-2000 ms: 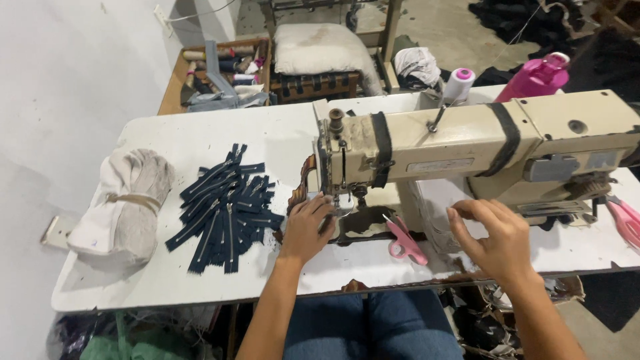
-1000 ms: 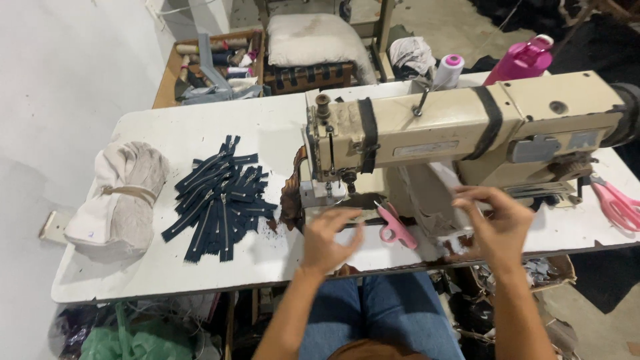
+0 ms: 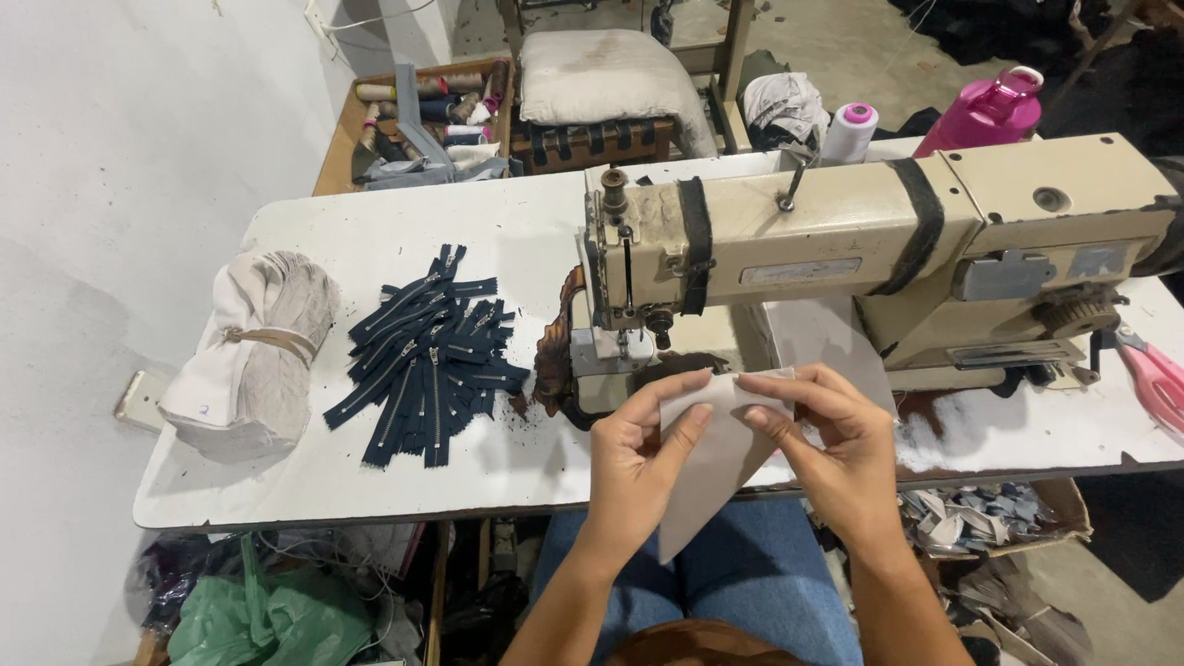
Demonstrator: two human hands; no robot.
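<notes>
A light grey fabric piece (image 3: 712,462) is pinched at its top edge between the fingers and thumbs of my left hand (image 3: 638,453) and my right hand (image 3: 832,453). It hangs down over my lap, just in front of the beige industrial sewing machine (image 3: 814,231). Under the machine's arm lies a stack of similar fabric (image 3: 823,347). The presser foot (image 3: 622,347) is beyond my left hand. Left of the machine is a pile of dark blue metal zippers (image 3: 430,361), and farther left a tied bundle of pale fabric (image 3: 254,356). The small pink scissors are mostly hidden behind my hands.
Pink-handled scissors (image 3: 1152,375) lie at the table's right. Behind the machine stand a thread cone (image 3: 849,134) and a pink bottle (image 3: 985,111). A wooden box (image 3: 342,139) of thread spools is at the back left. Below the table's front edge (image 3: 370,520) are a green bag (image 3: 268,601) and a box of scraps (image 3: 980,518).
My right hand has moved left from beside the fabric stack, and both hands have come together. They now hold a fabric piece; a second ago my left hand was empty.
</notes>
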